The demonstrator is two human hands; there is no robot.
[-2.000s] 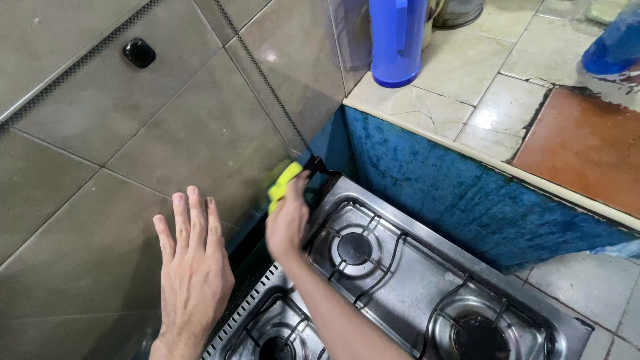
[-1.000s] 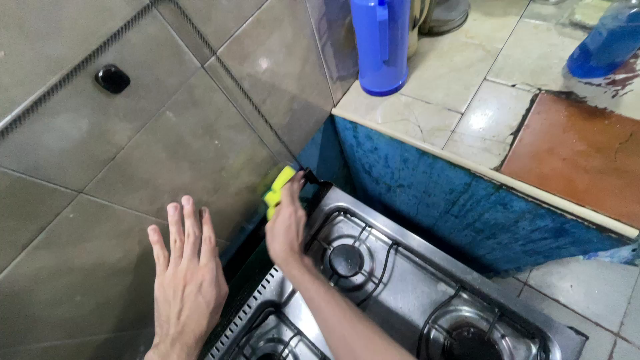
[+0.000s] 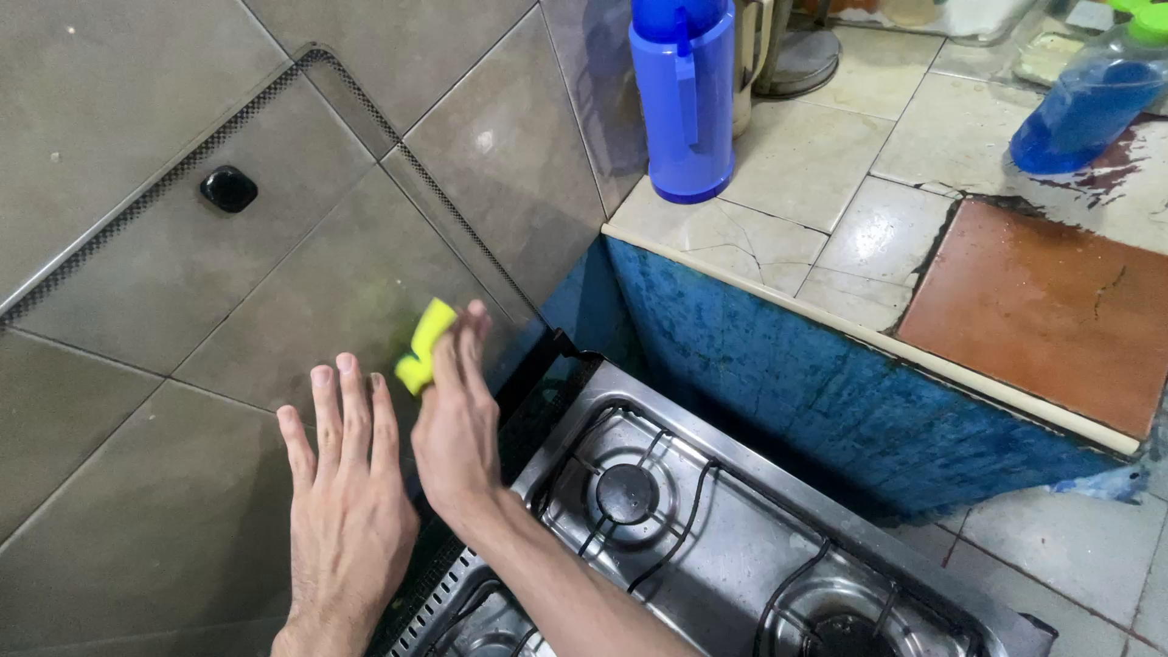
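My right hand (image 3: pixel 456 424) presses a yellow sponge (image 3: pixel 427 345) against the raised glass lid (image 3: pixel 274 301) of a gas stove, with the tiled wall visible through the glass. Just to its left, my left hand (image 3: pixel 351 493) lies flat on the same glass with its fingers spread, holding nothing. A black round knob-like piece (image 3: pixel 229 189) sits on the glass farther up. Below and right of my hands is the stainless steel stovetop (image 3: pixel 721 547), with burners and black wire grates. My right forearm crosses over the stovetop's near left part.
A tiled counter (image 3: pixel 812 164) with a blue-painted side (image 3: pixel 748 383) stands right of the stove, a dark gap between them. On it are a blue thermos (image 3: pixel 684 100), a bottle of blue liquid (image 3: pixel 1086 114) and a loose-looking terracotta tile (image 3: pixel 1040 310). Pale floor tiles show at lower right.
My right hand and the sponge have moved from the lid's lower right corner, up and left across the glass. My left hand stays spread on the lid.
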